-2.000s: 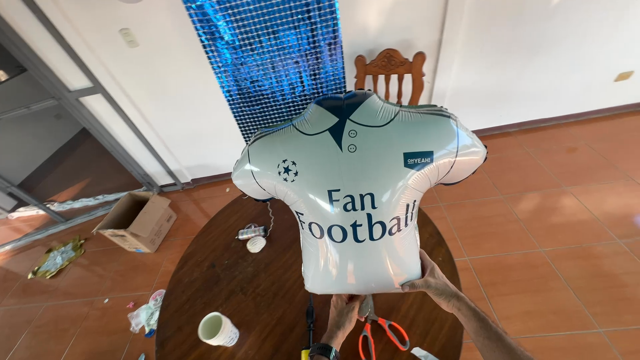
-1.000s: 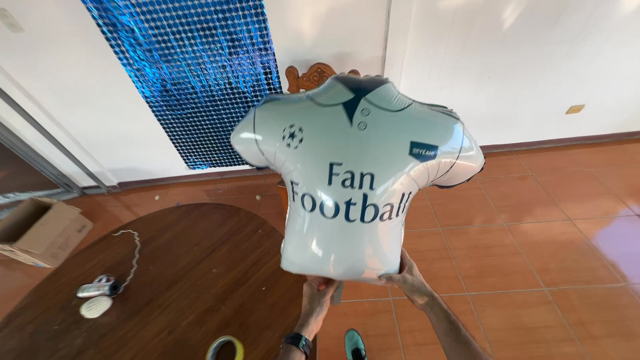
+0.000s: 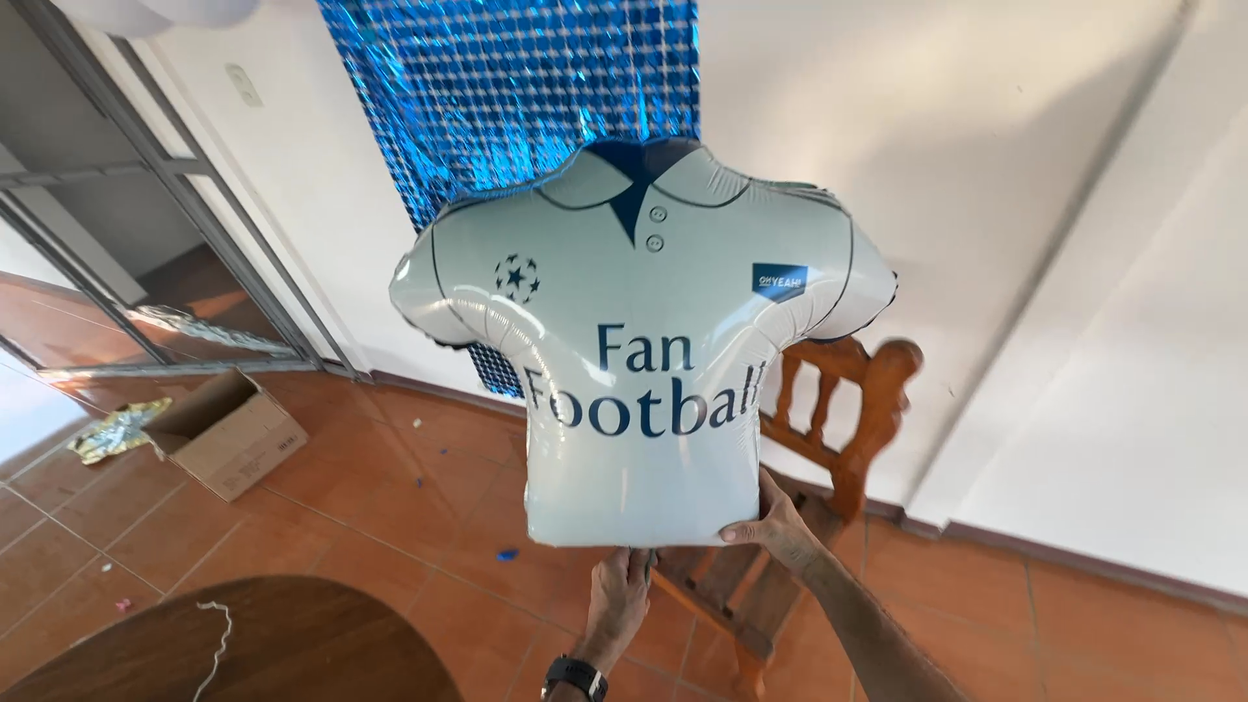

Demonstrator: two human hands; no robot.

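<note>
A white shirt-shaped foil balloon (image 3: 643,468), inflated, with a dark blue collar and printed lettering, is held upright in the middle of the view. My left hand (image 3: 619,595), with a black watch on its wrist, is closed at the balloon's bottom edge; what its fingers pinch there is too small to tell. My right hand (image 3: 775,526) grips the balloon's lower right corner, thumb in front and fingers behind.
Behind the balloon, a blue foil fringe curtain (image 3: 546,68) hangs on the white wall. A wooden chair (image 3: 848,429) stands close behind at right. The round wooden table (image 3: 292,634) is lower left, with a white string (image 3: 219,648). An open cardboard box (image 3: 239,444) and crumpled foil (image 3: 122,429) lie on the tiles.
The view has shifted away from the table, which filled more of the lower frame two seconds ago. Both hands still hold the balloon, and more of the wooden chair shows behind it.
</note>
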